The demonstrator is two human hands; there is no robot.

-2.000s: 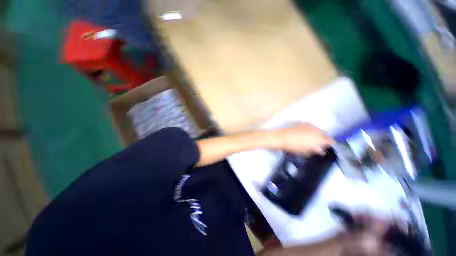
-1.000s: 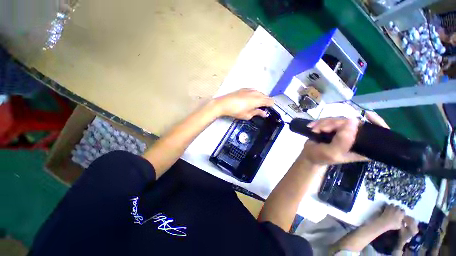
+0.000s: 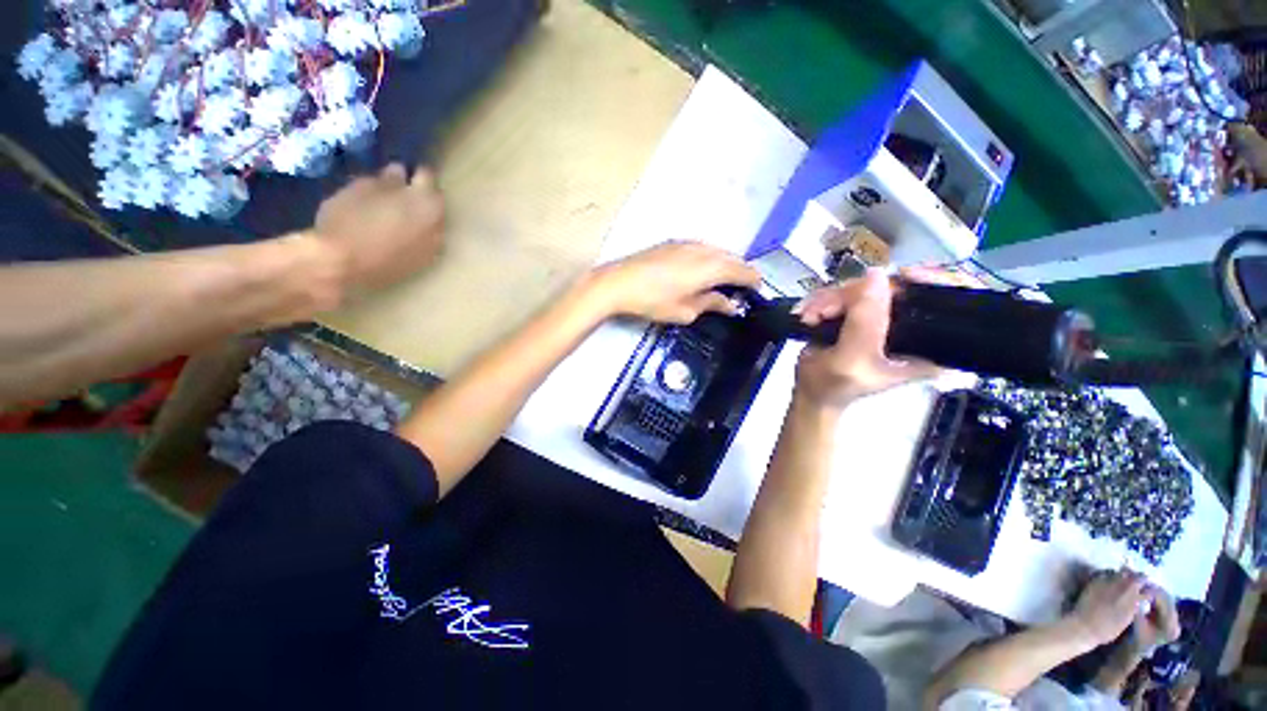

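Observation:
A black plastic housing (image 3: 684, 396) lies open side up on the white sheet (image 3: 684, 174). My left hand (image 3: 677, 285) rests on its far end, with the fingers at the corner; what they pinch is hidden. My right hand (image 3: 850, 338) is closed around the black electric screwdriver (image 3: 980, 333), which is tilted almost flat. Its tip end is at the housing's far corner, by my left fingertips; contact cannot be told.
The blue and pale screw feeder (image 3: 889, 181) stands beyond the housing. A second housing (image 3: 962, 479) and a pile of small metal-and-black parts (image 3: 1107, 472) lie right. Another person's arm (image 3: 167, 299) reaches in left, near wired white parts (image 3: 222, 97). Another person's hands (image 3: 1119, 611) are lower right.
The screwdriver has moved left and down to the housing's far corner. My left hand has stayed there. Another person's arm and a heap of wired white parts on a black mat have appeared at left.

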